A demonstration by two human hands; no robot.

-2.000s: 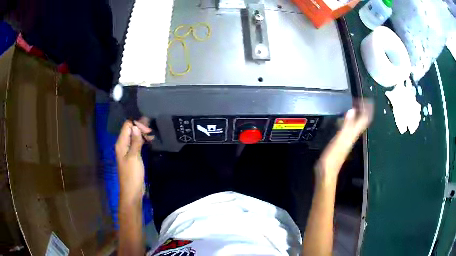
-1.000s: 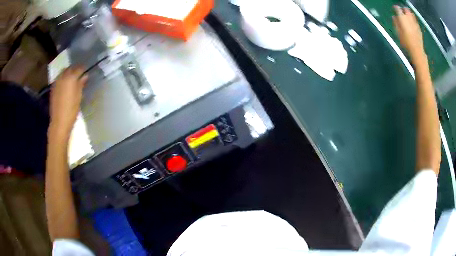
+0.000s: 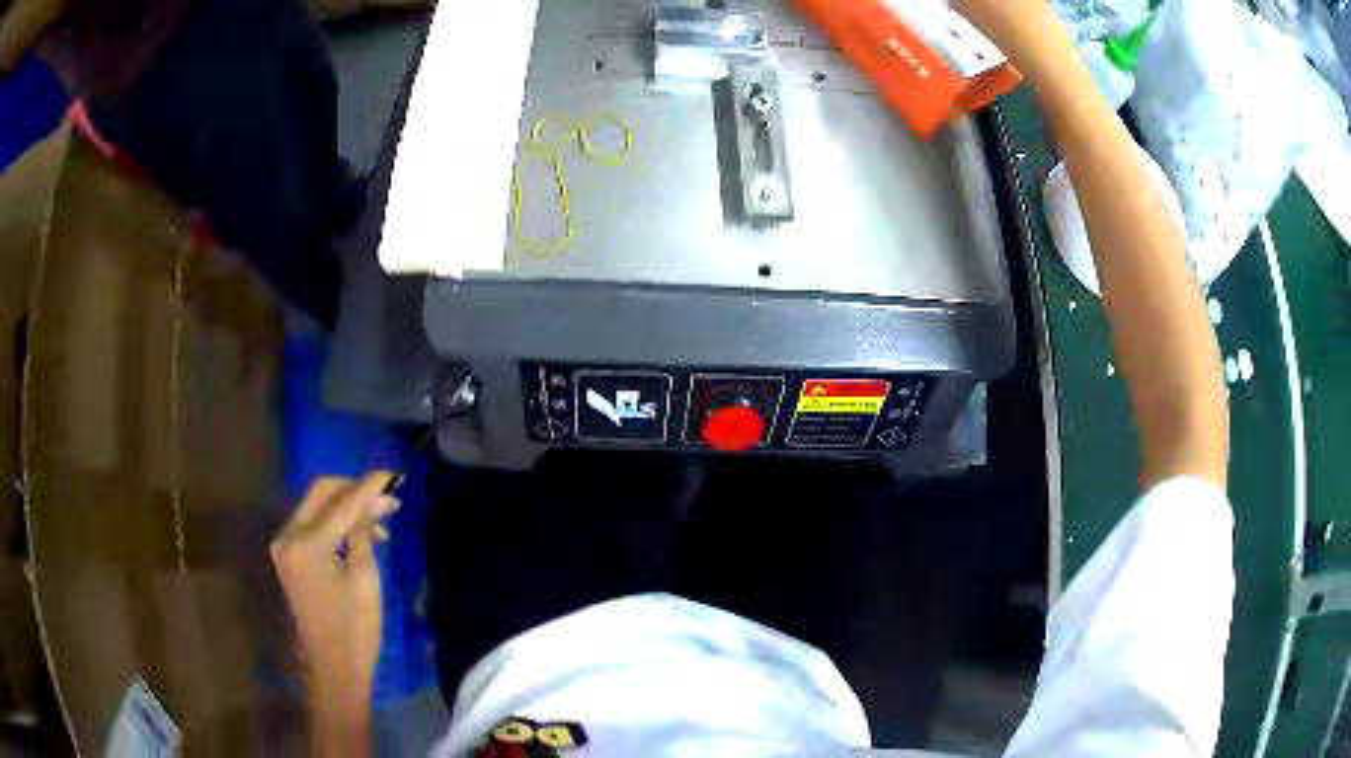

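My left hand is low at the left, its fingers closed on the dark end of a thin rod. The rod's round head shows against the machine's front left corner; whether it touches is unclear. My right arm reaches up across the green surface, and my right hand is at the orange-red carton, cut off by the top edge, so its fingers do not show. The clear fixture sits on the grey machine table behind the slotted clamp bar.
Yellow bands lie beside a long white serrated strip. The front panel has a red button. A tape roll, partly behind my arm, and plastic bags are on the green surface. A brown carton stands left.
The view has swung back over the machine. My right hand has gone from the far green surface to the orange-red carton. My left hand has come down from the table's left side.
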